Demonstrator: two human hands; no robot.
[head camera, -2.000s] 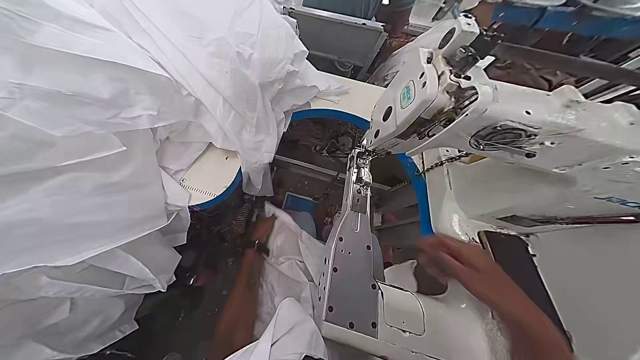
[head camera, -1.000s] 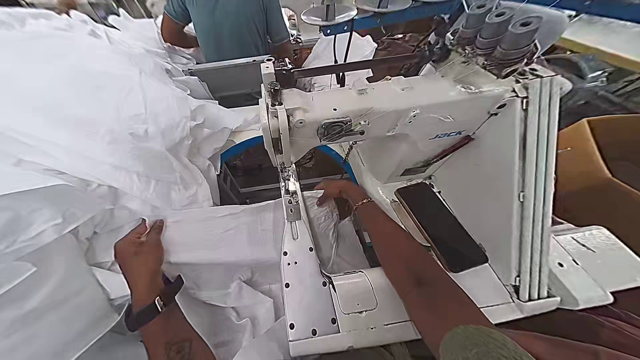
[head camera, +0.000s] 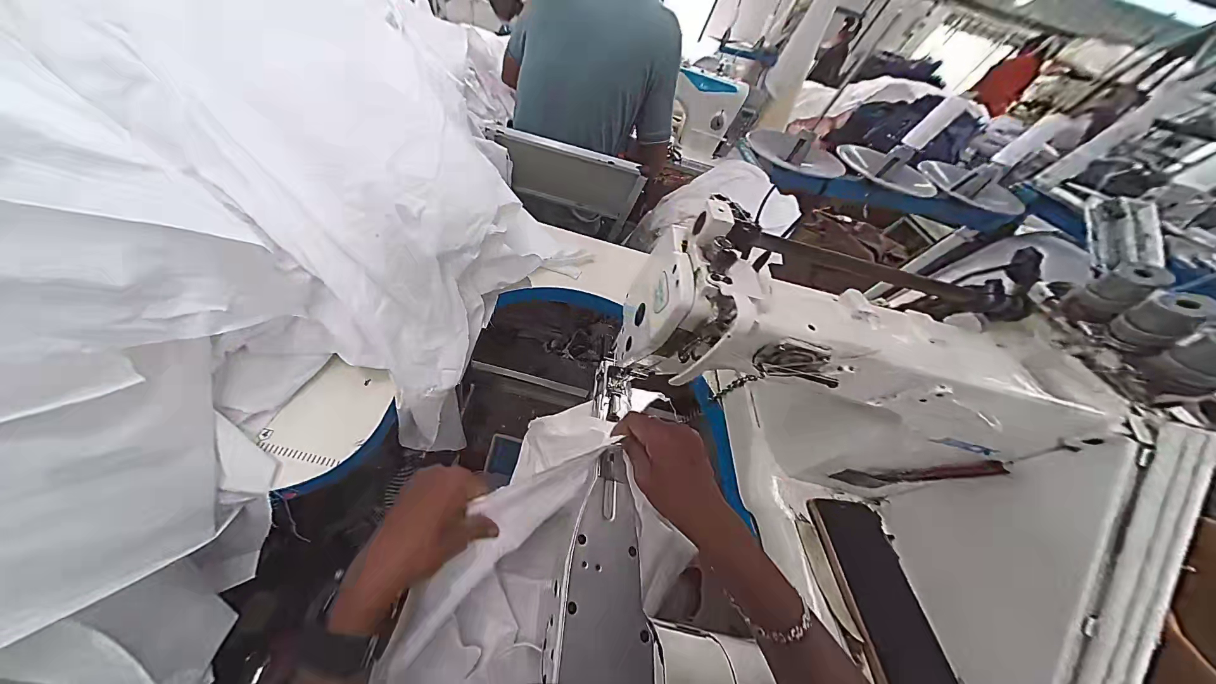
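A white feed-off-the-arm sewing machine (head camera: 950, 380) stands at the right, its narrow metal arm (head camera: 603, 570) pointing away from me. White fabric (head camera: 513, 551) drapes over and around that arm, its upper edge bunched below the presser foot (head camera: 615, 385). My right hand (head camera: 665, 465) pinches the fabric edge just in front of the foot. At the left of the arm, my left hand (head camera: 432, 522) is blurred against the same cloth; whether its fingers grip the cloth is unclear. A dark band is on the left wrist, a bracelet on the right.
A big heap of white fabric (head camera: 285, 190) covers the left side, over a pale table with a blue curved edge (head camera: 351, 461). A dark phone (head camera: 879, 589) lies on the machine's base. Thread cones (head camera: 1164, 323) stand at right. A person (head camera: 594, 76) is seated beyond the machine.
My right hand has come from beside the machine's arm to the cloth edge near the foot. My left hand was on cloth stretched out to the left a second ago. The view has turned.
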